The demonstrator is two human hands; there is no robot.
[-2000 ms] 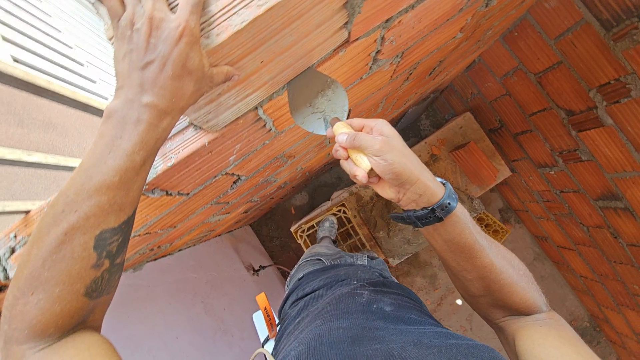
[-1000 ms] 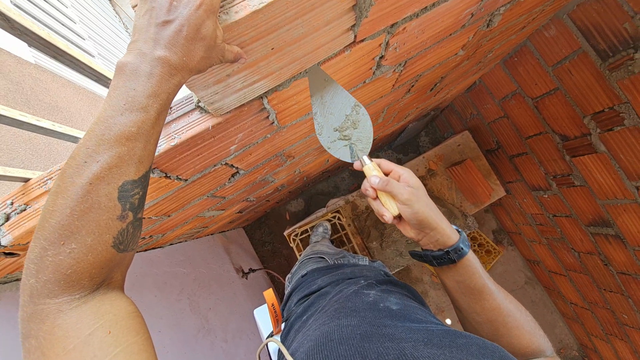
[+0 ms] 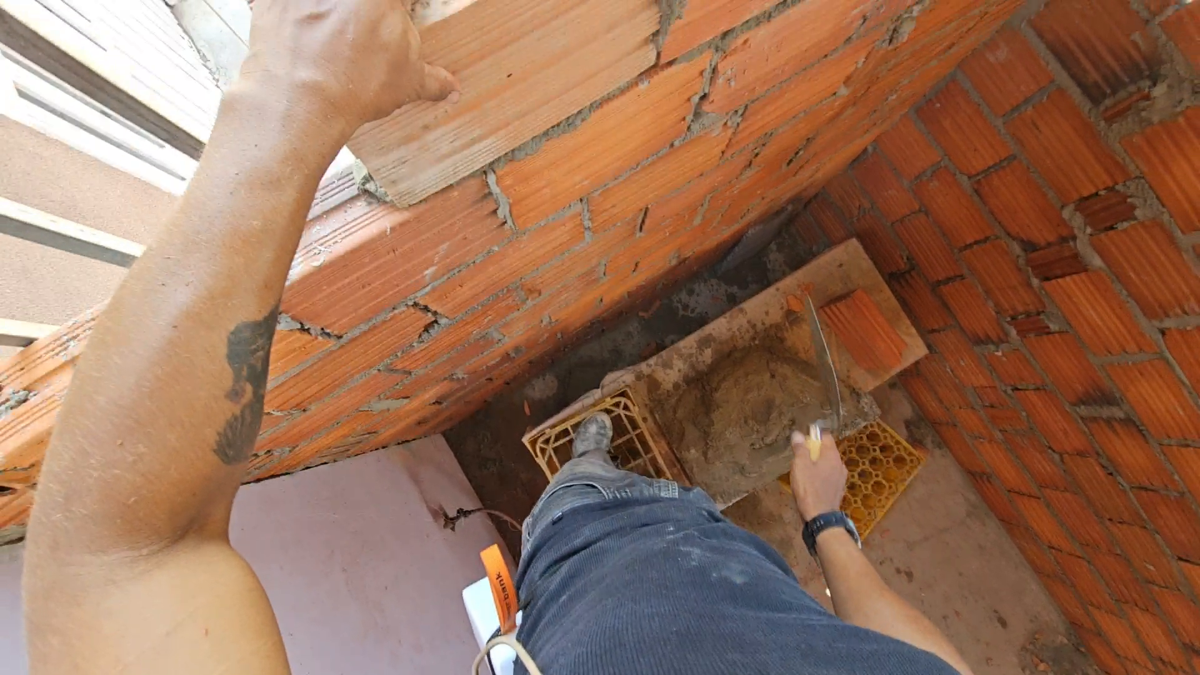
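Observation:
My left hand (image 3: 347, 56) lies on the pale hollow clay brick (image 3: 525, 89) at the top of the wall, thumb on its near face; the other fingers are mostly cut off by the frame's top edge. Low on the right, my right hand (image 3: 817, 476) grips the light handle of a mason's trowel (image 3: 827, 361). The blade stands almost edge-on to the view, above the right part of a mortar heap (image 3: 750, 403) on a board. Whether it touches the mortar I cannot tell.
My boot (image 3: 592, 435) rests on a yellow plastic crate (image 3: 647, 436). Another yellow crate (image 3: 881, 469) shows beside the mortar board. A loose brick (image 3: 862, 330) lies on the board's far end. Brick walls (image 3: 1059, 281) rise at the right and along the left.
My right hand has moved down and right with the trowel, from the wall's face to the mortar board. My left hand stays at the top brick.

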